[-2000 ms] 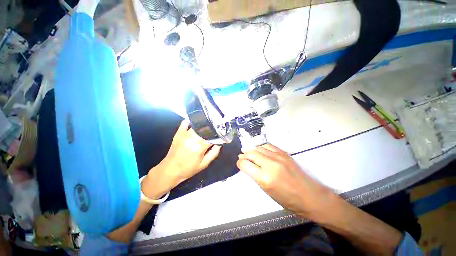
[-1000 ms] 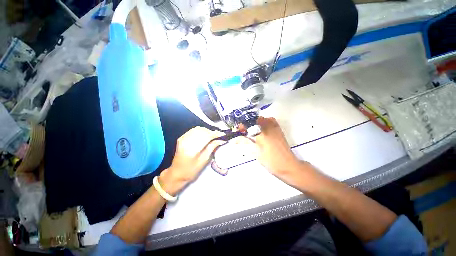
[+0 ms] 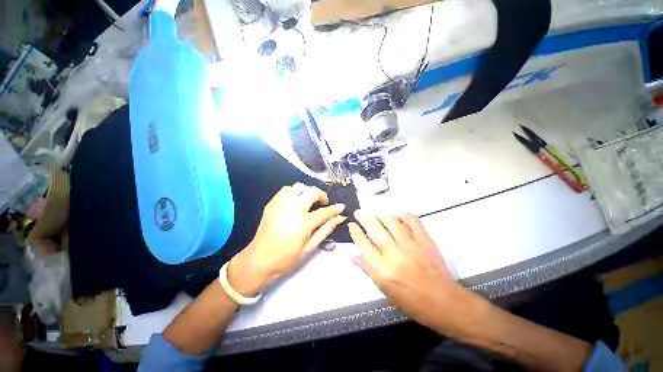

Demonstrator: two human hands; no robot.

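Black fabric panels (image 3: 102, 211) spread left of the machine and reach under the presser foot. The presser foot and needle area (image 3: 340, 174) of the white sewing machine (image 3: 465, 87) stands just beyond my fingertips. My left hand (image 3: 291, 225) lies on the fabric edge, fingers bent and pointing right. My right hand (image 3: 400, 254) lies flat just right of the needle area, fingertips at the fabric's right edge. A small dark fabric part (image 3: 345, 211) shows between my hands. What lies under my fingers is hidden.
The blue lamp (image 3: 178, 152) hangs at the left, with strong glare beside it. Thread snips (image 3: 550, 158) lie to the right, next to a clear plastic packet (image 3: 627, 178). A black strip (image 3: 505, 62) hangs over the machine head. A cardboard strip (image 3: 363, 10) lies on top.
My hands were close together at the needle a second ago. Now both have come back slightly toward me, the right one spread flatter, and dark fabric shows between them.
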